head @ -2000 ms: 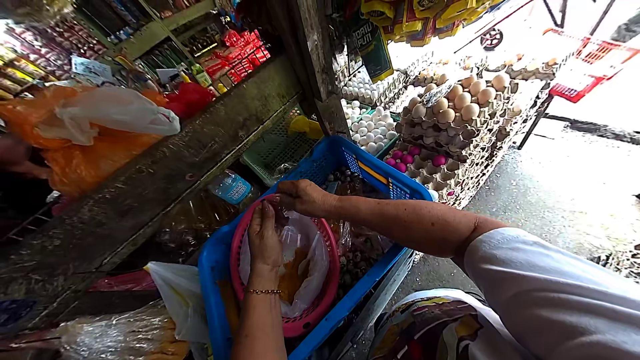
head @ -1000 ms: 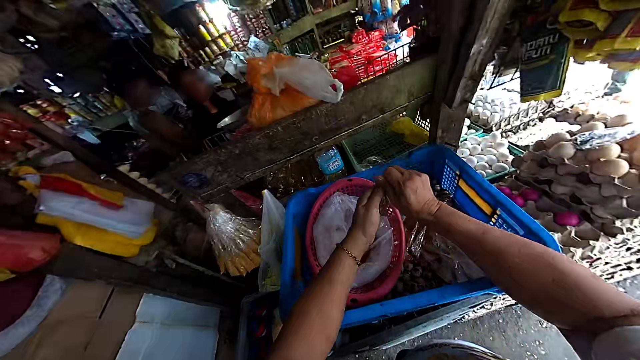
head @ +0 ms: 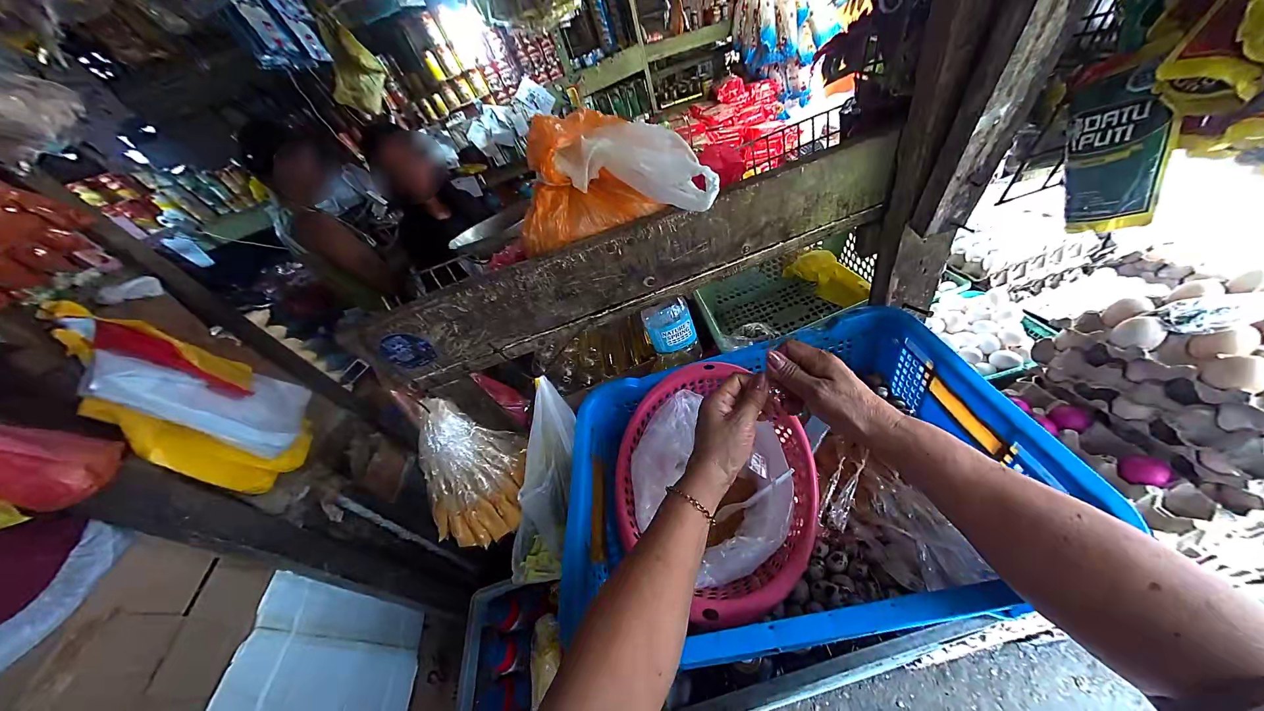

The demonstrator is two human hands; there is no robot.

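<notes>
My left hand (head: 729,423), with a chain bracelet at the wrist, is over a pink plastic basket (head: 632,474) lined with a translucent plastic bag (head: 660,449). Something brown lies inside the bag. Close by on the right, my right hand (head: 825,385) has its fingertips pinched near those of my left hand. Between them is a small, dark, thin thing, too small to make out. The basket stands in a blue plastic crate (head: 810,632). Beside it in the crate are small speckled eggs (head: 834,573) and clear plastic bags (head: 918,533).
A worn wooden beam (head: 632,267) runs behind the crate, with an orange plastic bag (head: 583,212) on it. A water bottle (head: 671,331) and a green crate (head: 755,306) stand beyond. Egg trays (head: 1116,395) are at right. Two people are behind the beam at left.
The view has swung left since two seconds ago, bringing the people behind the beam into sight. Both hands remain close together over the pink basket.
</notes>
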